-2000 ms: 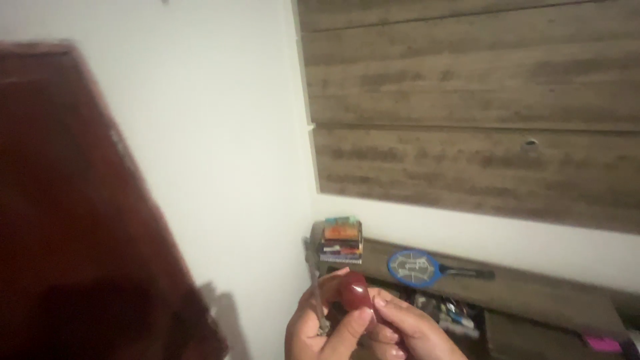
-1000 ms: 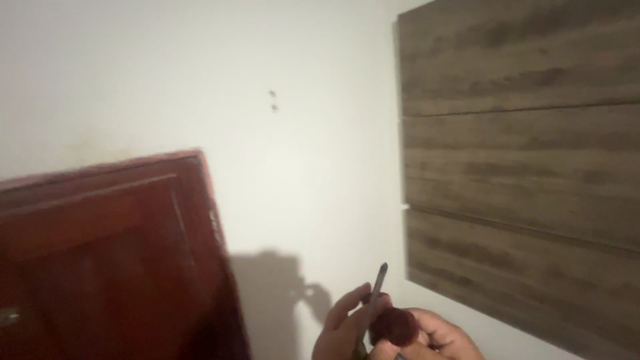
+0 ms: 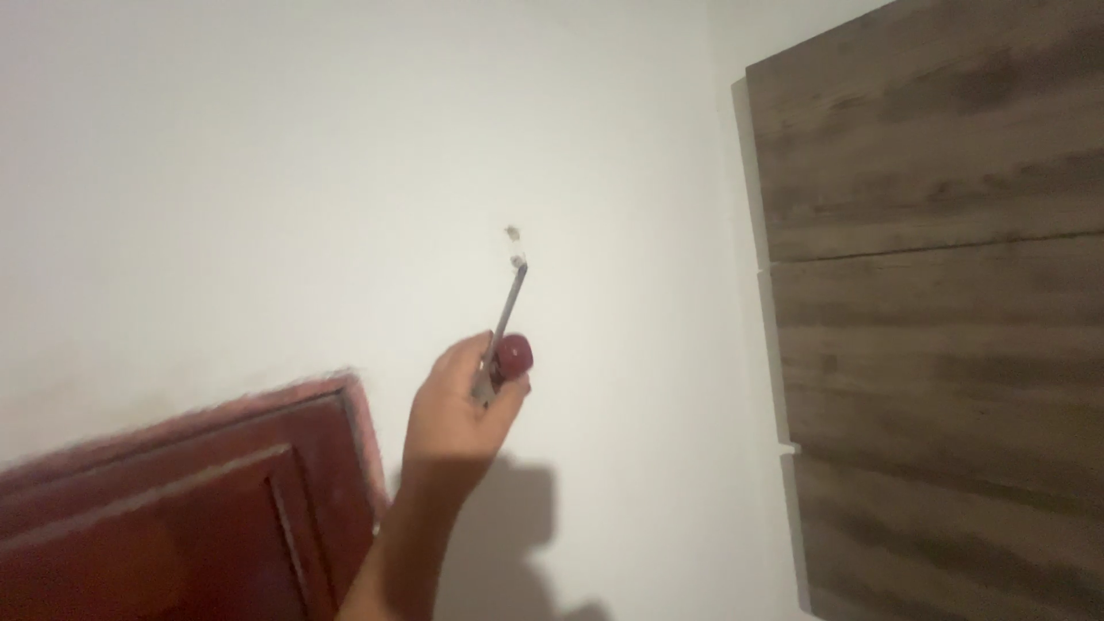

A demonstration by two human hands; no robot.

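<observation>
My left hand [image 3: 457, 414] is raised toward the white wall, closed around a thin metal tool [image 3: 509, 309] that looks like a screwdriver. Its narrow shaft points up. A glossy, rounded, dark red object [image 3: 515, 355] sits between the fingers and thumb, beside the shaft; whether it belongs to the tool I cannot tell. Two small damaged spots mark the wall, an upper one [image 3: 512, 232] and a lower one [image 3: 517, 260]. The shaft's tip appears at the lower spot, though contact is unclear. My right hand is out of view.
A dark red panelled door [image 3: 172, 526] with a rough-edged frame [image 3: 285, 388] stands at lower left. Wood-look panels [image 3: 931, 345] cover the wall on the right, past the corner. A shadow [image 3: 509, 509] falls on the wall beneath my hand.
My left hand has moved up to the wall spots with the tool and red object. My right hand, beside it earlier, has left the view. The view has turned left, away from the shelf.
</observation>
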